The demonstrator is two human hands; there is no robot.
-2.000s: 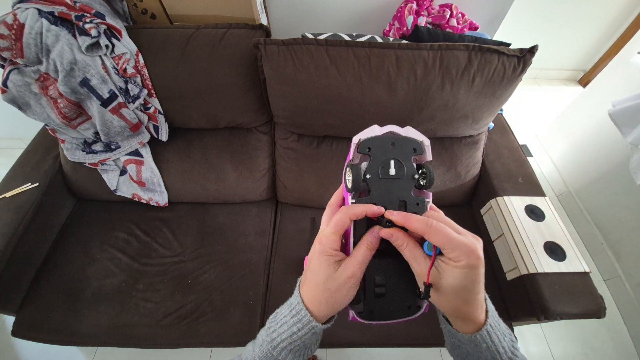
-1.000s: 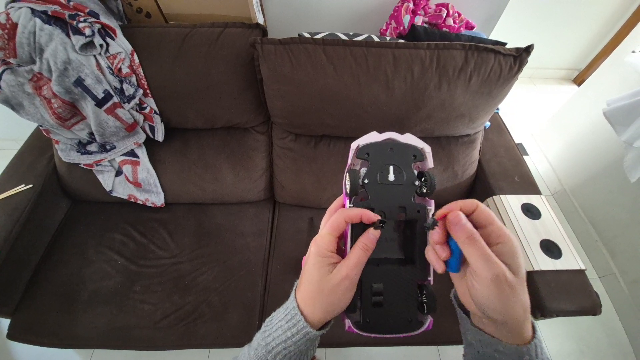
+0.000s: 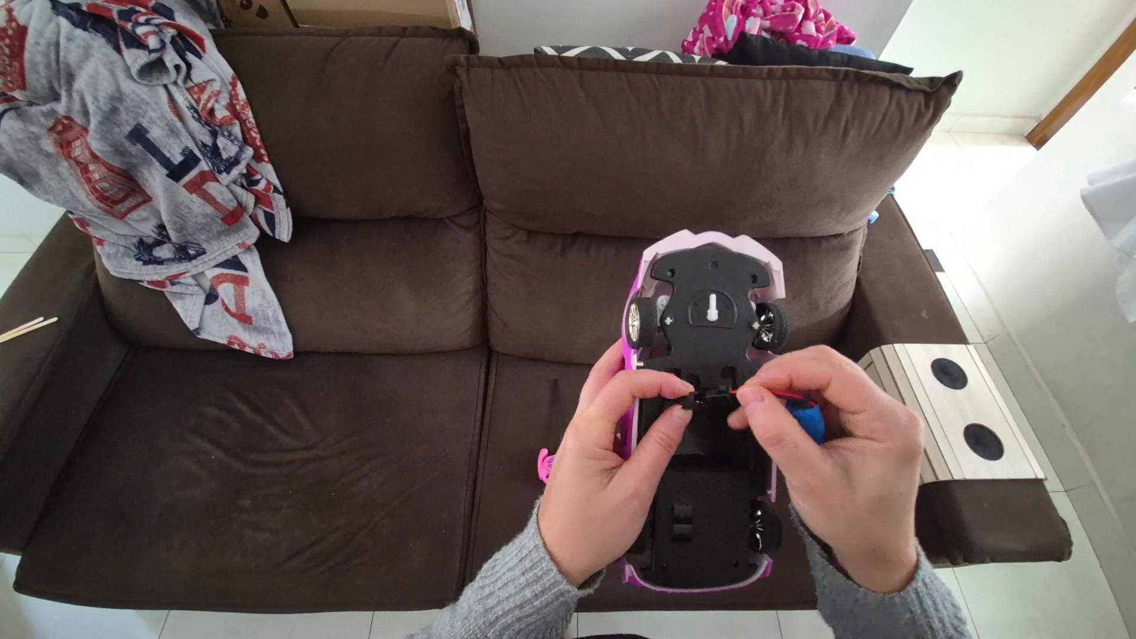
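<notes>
A pink toy car (image 3: 710, 532) is held upside down in front of the sofa, its black underside facing me and its battery bay uncovered. My left hand (image 3: 617, 461) supports the car's left side and pinches a small black connector (image 3: 690, 399) between thumb and index finger. My right hand (image 3: 830, 453) pinches the red wire (image 3: 785, 393) of a second black connector (image 3: 717, 395), which meets or almost touches the first one. A blue battery pack (image 3: 808, 421) hangs by the right fingers, partly hidden. Whether the two connectors are joined is unclear.
Behind the car stands a brown sofa (image 3: 293, 461). A patterned blanket (image 3: 177, 177) drapes over its left side, and thin wooden sticks (image 3: 28, 329) lie on the left armrest. A slatted wooden tray (image 3: 967, 413) covers the right armrest. A pink object (image 3: 545, 465) shows beside my left hand.
My right hand, apart from the left one a second ago, has come back to it over the car's underside, bringing its connector up to the one in my left fingers.
</notes>
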